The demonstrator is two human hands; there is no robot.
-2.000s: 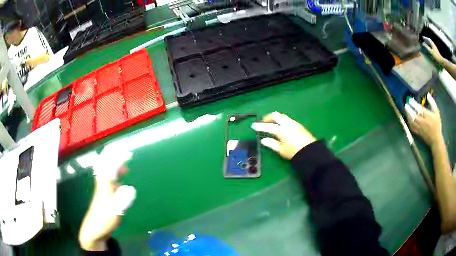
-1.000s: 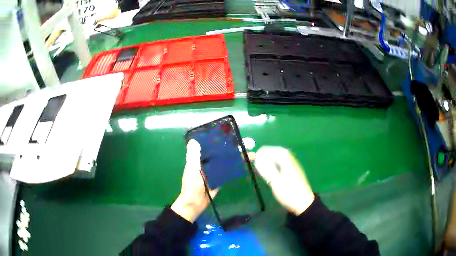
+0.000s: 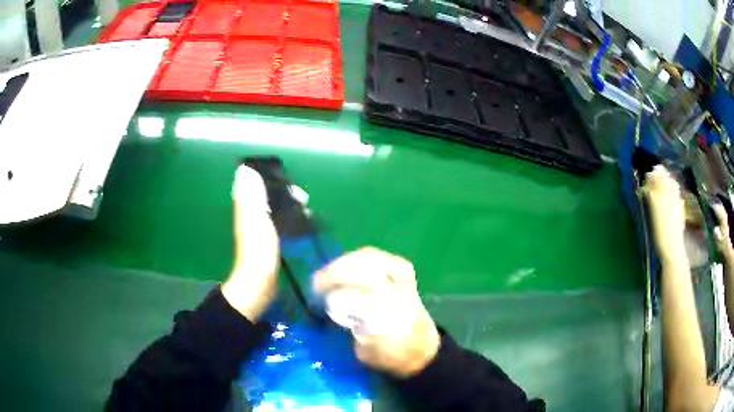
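Note:
A black phone housing is held tilted over the green mat, blurred by motion. My left hand grips its left side, with a white-tipped finger along the upper edge. My right hand is at the housing's lower right, fingers bent together, blurred. Blue film shows between the housing and my right fingers; whether the fingers pinch it is not clear. A shiny pile of blue protective film lies below, at the front of the bench.
A red tray is at the back left, with a dark piece in one pocket. Stacked black trays are at the back right. A white fixture stands at left. A neighbour's arm reaches to blue equipment at right.
The housing has turned and tilted more steeply in my left hand. My right hand has moved down and left onto its lower part. Blue film now shows by my right fingers.

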